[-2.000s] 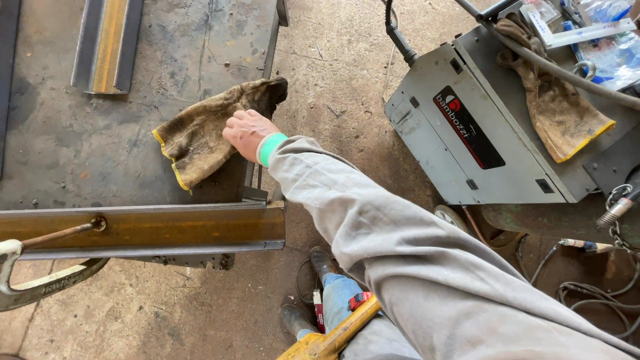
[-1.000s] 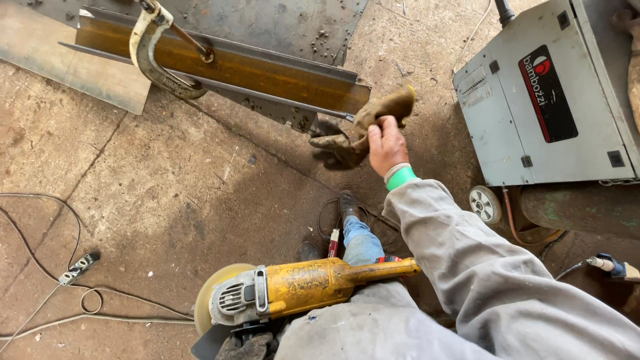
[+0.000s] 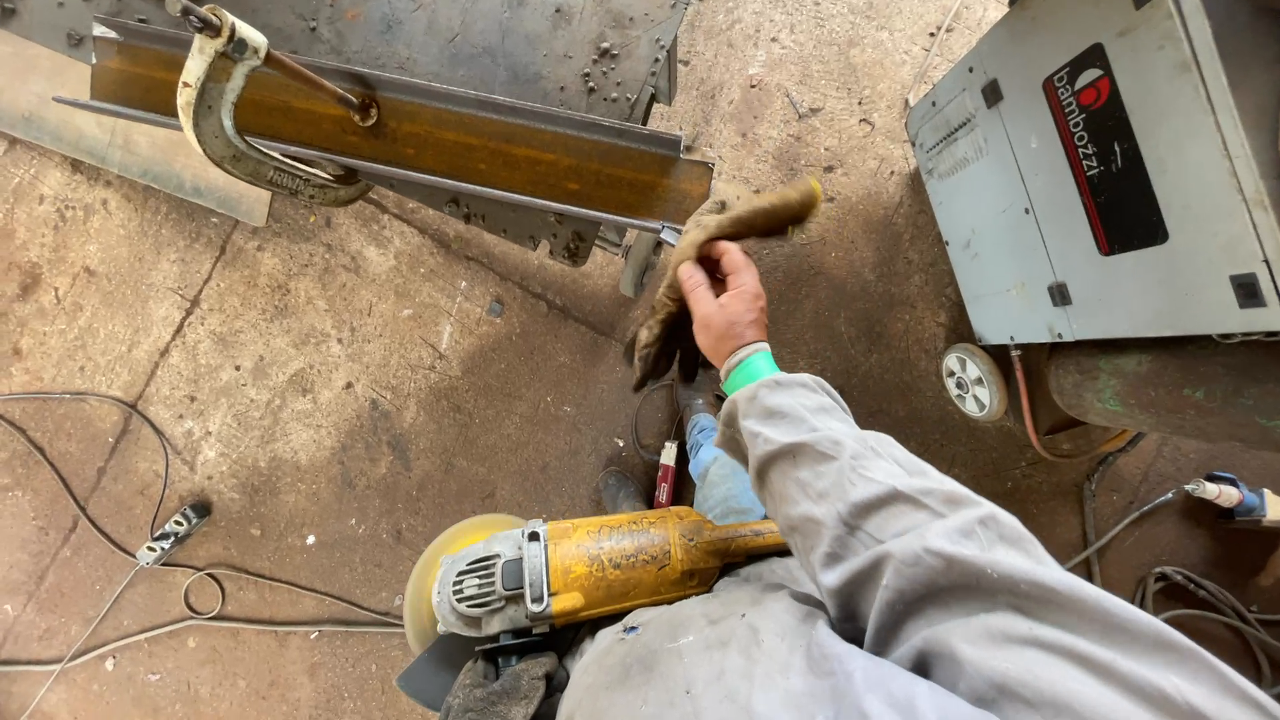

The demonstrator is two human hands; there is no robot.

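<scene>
My bare right hand (image 3: 727, 305), with a green band at the sleeve cuff, grips a worn brown leather work glove (image 3: 680, 270) between thumb and fingers. The glove hangs close to the end of a steel channel (image 3: 480, 145); whether they touch is unclear. Low in the view, my left hand (image 3: 505, 690) wears a dark dirty glove and is at the head of a yellow angle grinder (image 3: 625, 565), which lies across the front of my body. Its fingers are partly hidden under the grinder's disc guard, and their grip on its side handle shows only in part.
An Irwin C-clamp (image 3: 225, 110) holds the channel on a dark steel table (image 3: 520, 45). A grey Bambozzi welding machine (image 3: 1010, 190) stands at the right by a cylinder (image 3: 1180, 390). Cables with an outlet block (image 3: 172, 533) lie on the floor at left; more cables (image 3: 1200, 600) coil at lower right.
Two seconds ago my right hand held the glove over the table; now the glove is off it, by the channel's end. The view has shifted, and the whole grinder and my left hand show.
</scene>
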